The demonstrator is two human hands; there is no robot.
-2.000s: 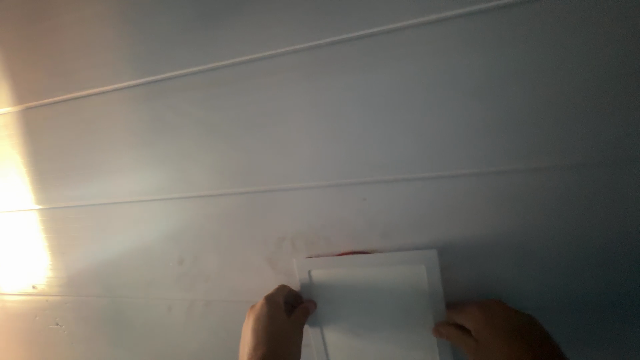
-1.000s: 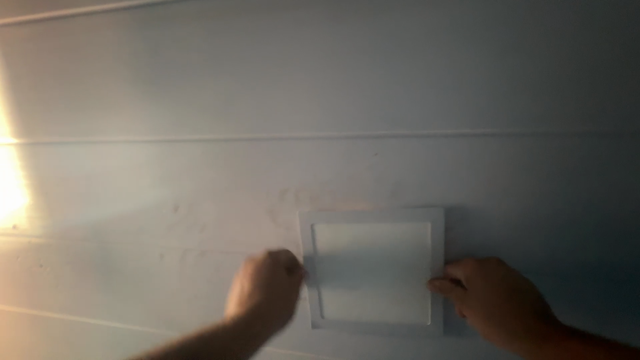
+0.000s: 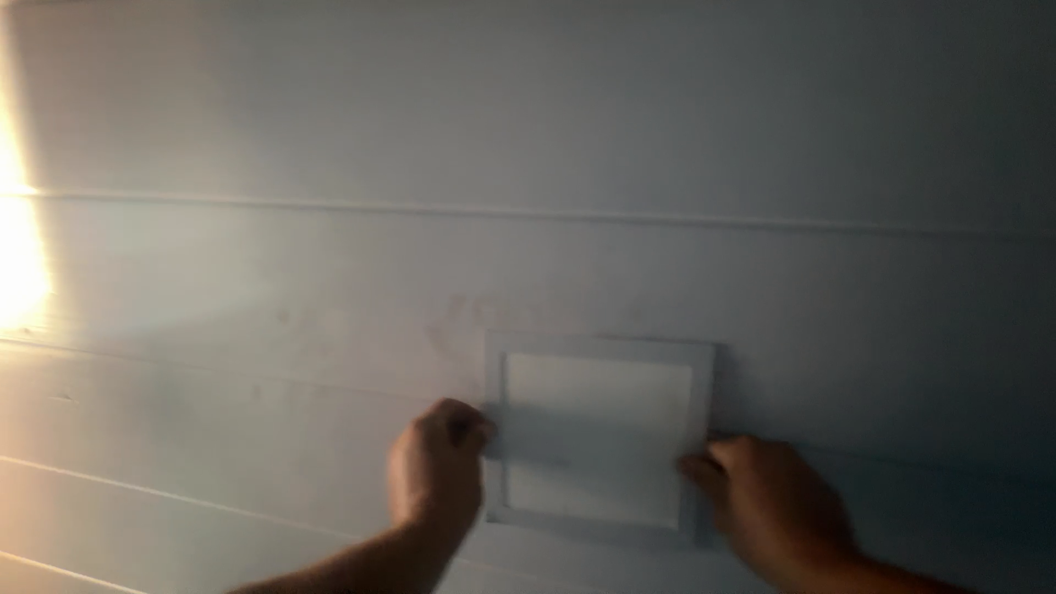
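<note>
A square white panel light (image 3: 594, 441) with a raised frame lies nearly flat against white boards (image 3: 371, 289), right of the view's middle and low down. My left hand (image 3: 441, 462) pinches its left edge between thumb and curled fingers. On the opposite edge, my right hand (image 3: 771, 503) grips the frame, with the thumb on its front face. What lies behind the panel is hidden. A shadow falls on the boards along its right side.
Long seams (image 3: 528, 213) run between the boards. Faint smudges (image 3: 478, 309) mark the surface just above the panel. Bright light (image 3: 16, 256) falls at the far left edge, while the right side is dark.
A red item showing behind the panel's top edge two seconds ago is out of sight now. The panel sits closer to the boards. Both hands have stayed at its sides; the view has shifted and tilted.
</note>
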